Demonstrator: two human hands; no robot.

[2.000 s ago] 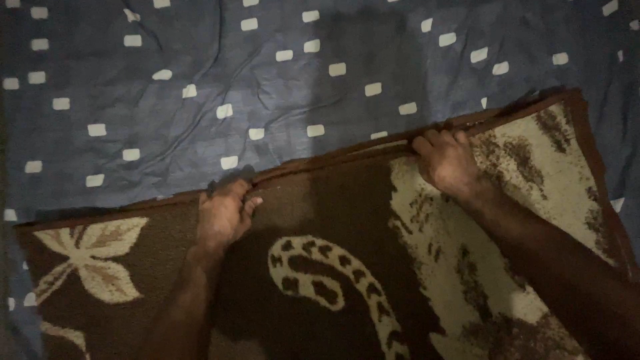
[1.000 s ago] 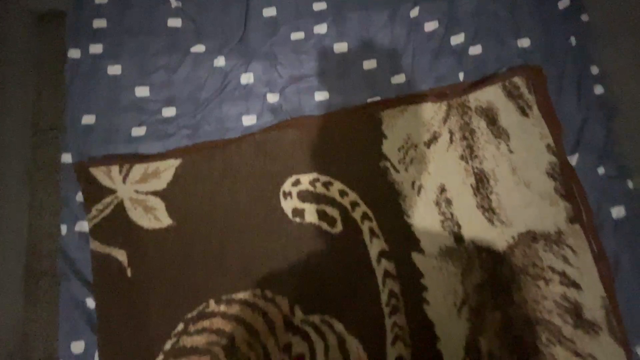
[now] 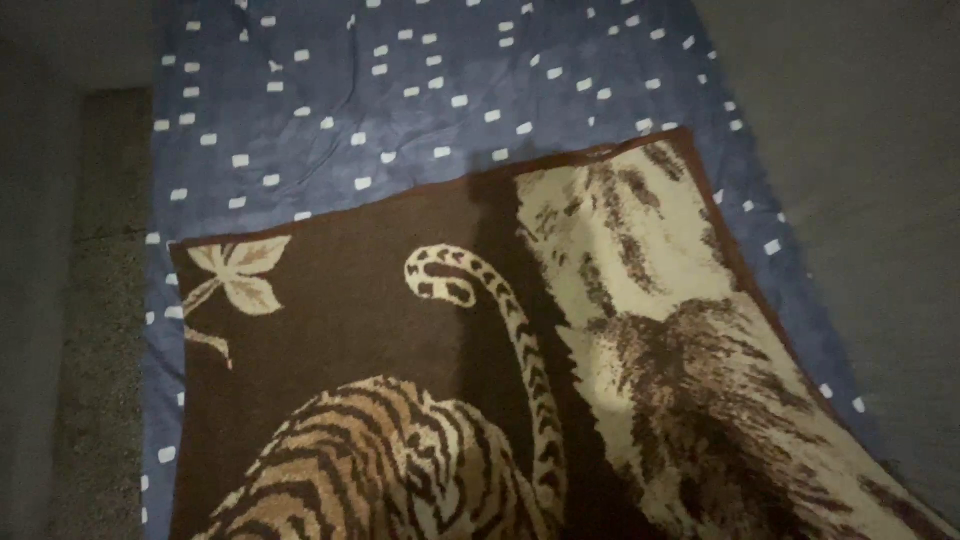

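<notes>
A brown blanket [image 3: 352, 322] with a tiger pattern lies spread over a blue bedsheet [image 3: 322, 97] printed with small white rectangles. Its reddish-brown hem [image 3: 420, 191] runs slantwise across the view, higher at the right corner than at the left. The striped back and curled tail of the tiger, a pale leaf motif at the left and a cream and brown patterned area at the right all show on it. Neither my left hand nor my right hand is in the frame, so what they hold or touch is hidden.
Past the left edge of the sheet runs a dull, speckled strip of floor [image 3: 105, 300] beside a dark vertical surface. A plain grey-brown surface [image 3: 840, 150] borders the sheet on the right. The light is dim, and a shadow falls across the blanket.
Two seconds ago both my hands were on the blanket's top hem; they have let go and left the view. More of the blanket's tiger pattern shows. The view has shifted and takes in more surroundings.
</notes>
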